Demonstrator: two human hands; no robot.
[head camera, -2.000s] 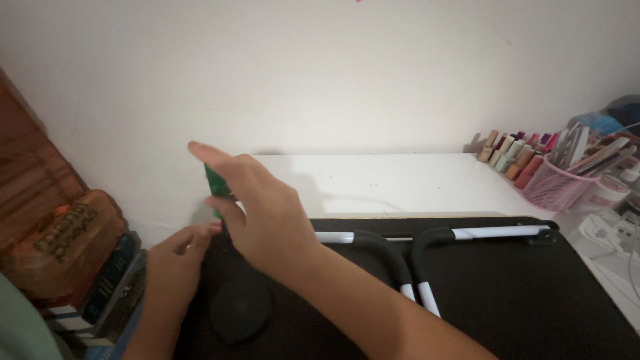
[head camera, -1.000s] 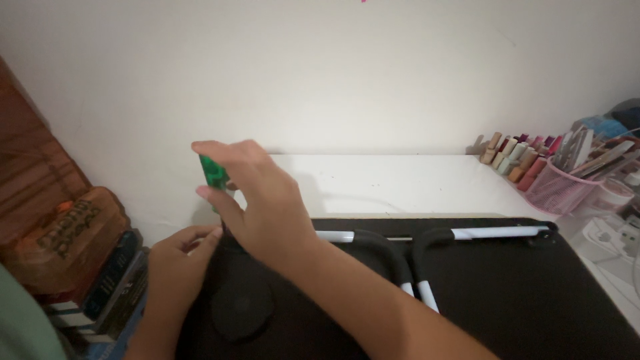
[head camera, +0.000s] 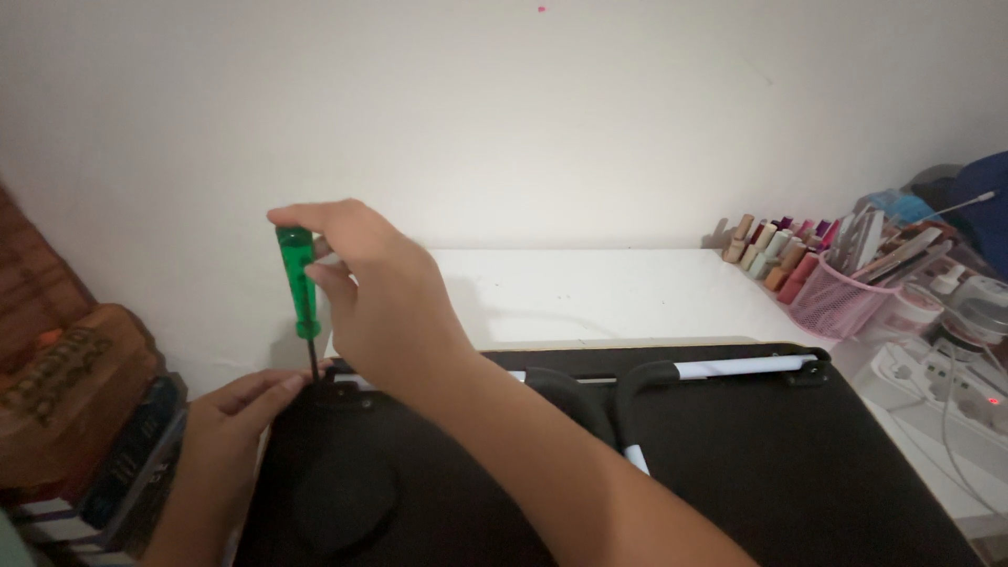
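Note:
My right hand (head camera: 378, 291) holds a green-handled screwdriver (head camera: 299, 283) nearly upright, one finger over the top of its handle and the thumb at its side. The dark shaft points down to the far left corner of a black board (head camera: 756, 457), by a black bracket (head camera: 346, 396) with a screw showing. The exact place of the tip is hidden. My left hand (head camera: 244, 417) is at that corner, thumb and fingertips close around the lower end of the shaft. White metal tube legs (head camera: 732, 367) with black bends lie folded on the board. A similar bracket (head camera: 809, 372) sits at its far right corner.
Behind the board is a white tabletop (head camera: 583, 299) against a wall. Nail polish bottles (head camera: 776, 252), a pink mesh cup (head camera: 839, 303) with tools and a white power strip (head camera: 945, 394) with cables stand at the right. At the left are stacked books (head camera: 118, 472) and a brown bag (head camera: 71, 394).
The fingers of my right hand have shifted on the screwdriver, and more of its green handle shows. My left hand stays at the board's corner.

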